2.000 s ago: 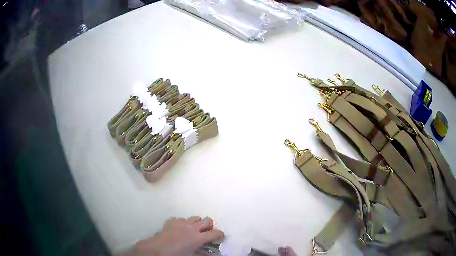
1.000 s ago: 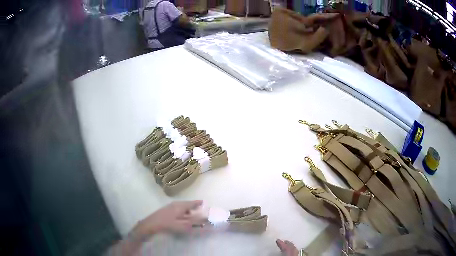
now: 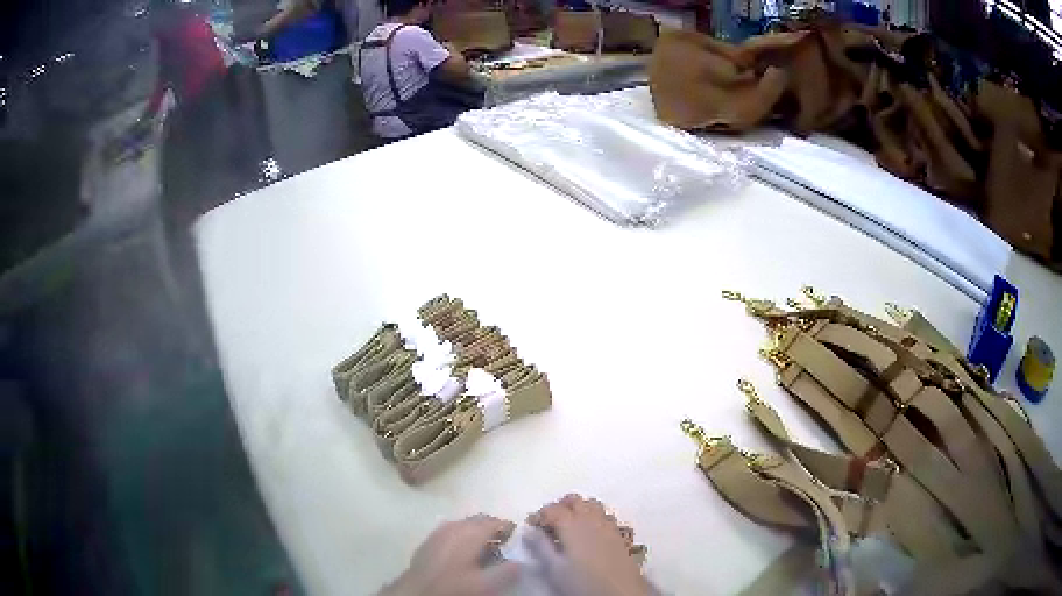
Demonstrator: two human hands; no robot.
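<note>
My left hand [image 3: 460, 557] and my right hand [image 3: 582, 545] are close together at the bottom edge, both partly cut off. They hold a rolled strap bundle [image 3: 636, 550] with a white wrapping slip [image 3: 530, 545] between them. Most of the bundle is hidden under my fingers. Several rolled khaki bundles with white bands [image 3: 530, 394] stand in a row beyond my hands, to the left. A pile of loose khaki shoulder straps [image 3: 815, 373] with gold snap hooks [image 3: 695, 433] lies on the right.
The white table [image 3: 314, 245] carries clear plastic bags [image 3: 594, 151] and white sheets [image 3: 891, 210] at the back. A blue box [image 3: 993, 332] and a yellow-blue round item [image 3: 1035, 370] lie at right. Brown bags [image 3: 745, 82] are heaped behind. A person [image 3: 402, 70] is beyond the table.
The view has tilted up. My right hand has come in from the right and joined my left hand at the bundle, which showed more openly a second ago.
</note>
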